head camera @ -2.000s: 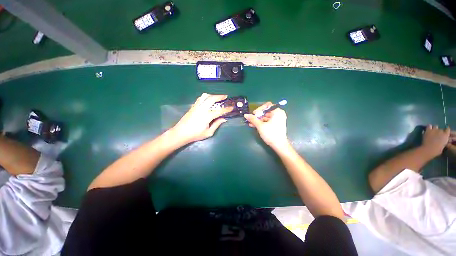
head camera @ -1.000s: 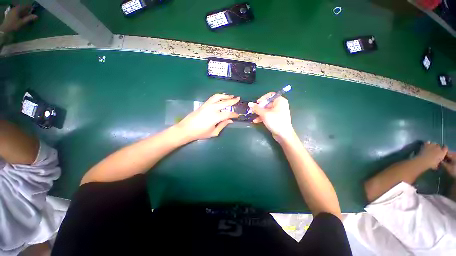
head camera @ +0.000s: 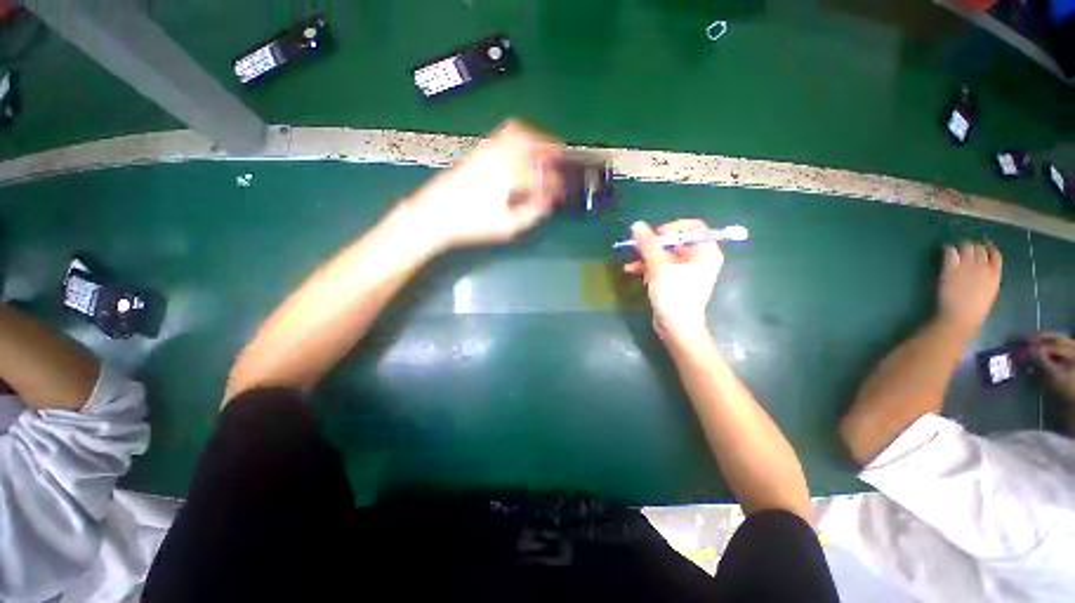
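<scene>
My left hand (head camera: 513, 183) is blurred, near the metal edge strip, its fingers on the left part of a black phone (head camera: 588, 184). The phone is blurred too; its left end is hidden behind the fingers. My right hand (head camera: 680, 277) holds a slim white and dark pen-like tool (head camera: 713, 236), pale end pointing right. A clear strip (head camera: 519, 287) lies flat on the green worktop below, with no phone on it. A dull yellow patch (head camera: 599, 285) is at its right end, left of my right hand.
A worn metal strip (head camera: 754, 172) parts the worktop from the conveyor, where phones (head camera: 463, 67) and a small pale ring (head camera: 716, 30) lie. A grey post (head camera: 159, 77) stands upper left. A phone (head camera: 110, 302) lies left. At right, another person's hands (head camera: 971, 283) are near a phone (head camera: 1001, 365).
My left hand has moved up and away from the strip, which is now uncovered. My right hand has moved slightly right and down, with the tool tilted flatter. The phones on the conveyor have shifted left.
</scene>
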